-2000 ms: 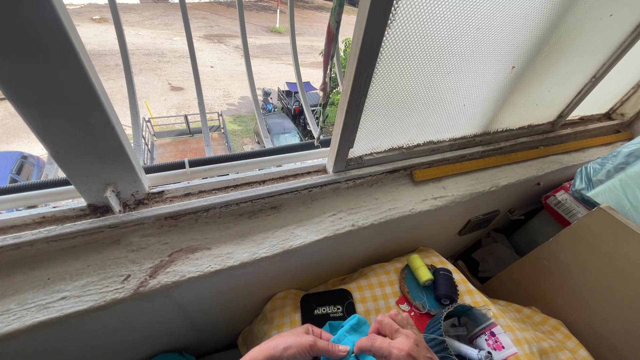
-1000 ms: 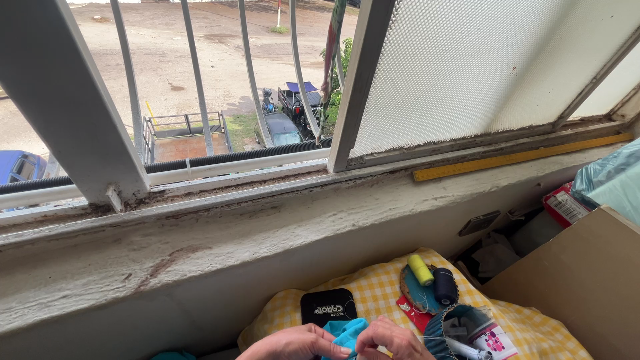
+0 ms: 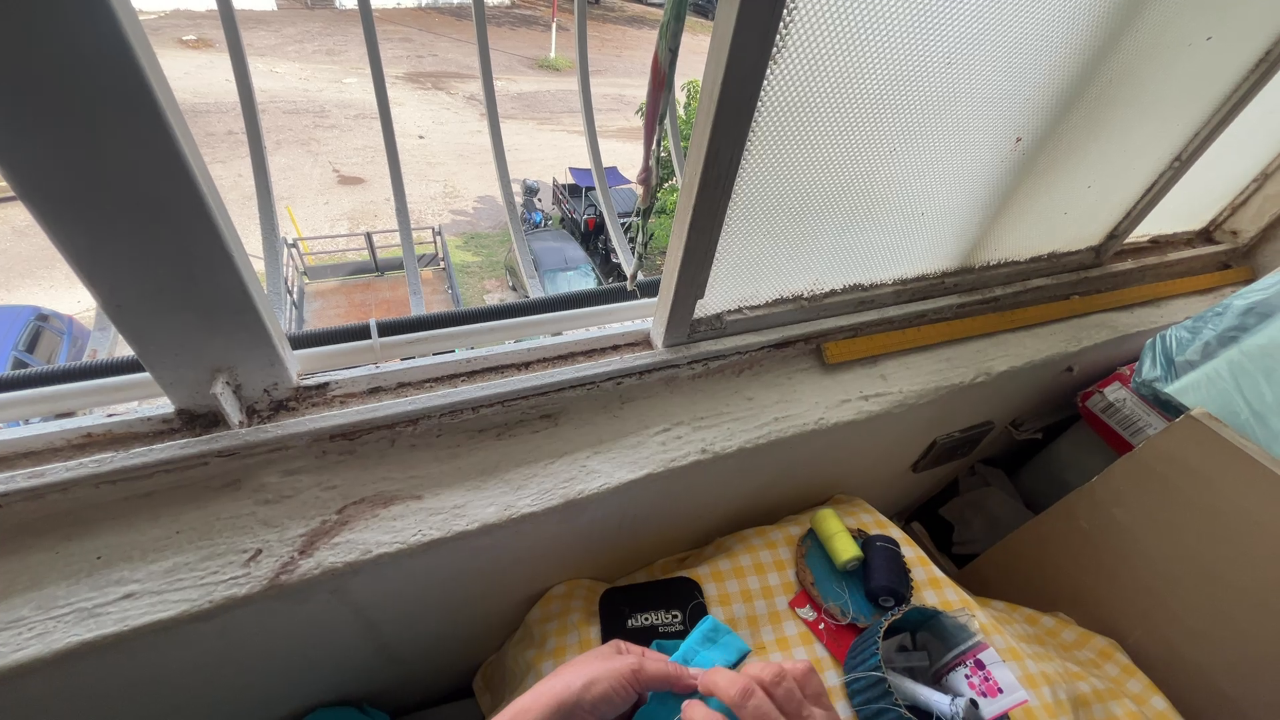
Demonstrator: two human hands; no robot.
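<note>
At the bottom of the head view, my left hand [image 3: 600,682] pinches a piece of turquoise fabric [image 3: 712,645] between thumb and fingers. My right hand [image 3: 765,690] meets it from the right, its fingertips at the same cloth; whether they hold a needle cannot be made out. Behind the fabric lies a black case [image 3: 652,608] with lettering. To the right, a yellow thread spool [image 3: 836,540] and a dark navy spool [image 3: 886,572] rest on a round blue lid [image 3: 830,580], near a red packet [image 3: 822,625]. A round blue sewing basket [image 3: 868,668] holds small supplies.
A yellow-and-white checked cloth [image 3: 745,560] lies under these things. Beyond runs a rough windowsill [image 3: 450,460] with a yellow wooden ruler [image 3: 1030,318], below barred and textured-glass windows. At right stand a cardboard panel [image 3: 1140,560], a red box [image 3: 1122,408] and a pale blue plastic bag [image 3: 1225,350].
My hands have shifted slightly at the turquoise fabric. My right hand was a little apart from my left one second ago, and their fingertips are now close together.
</note>
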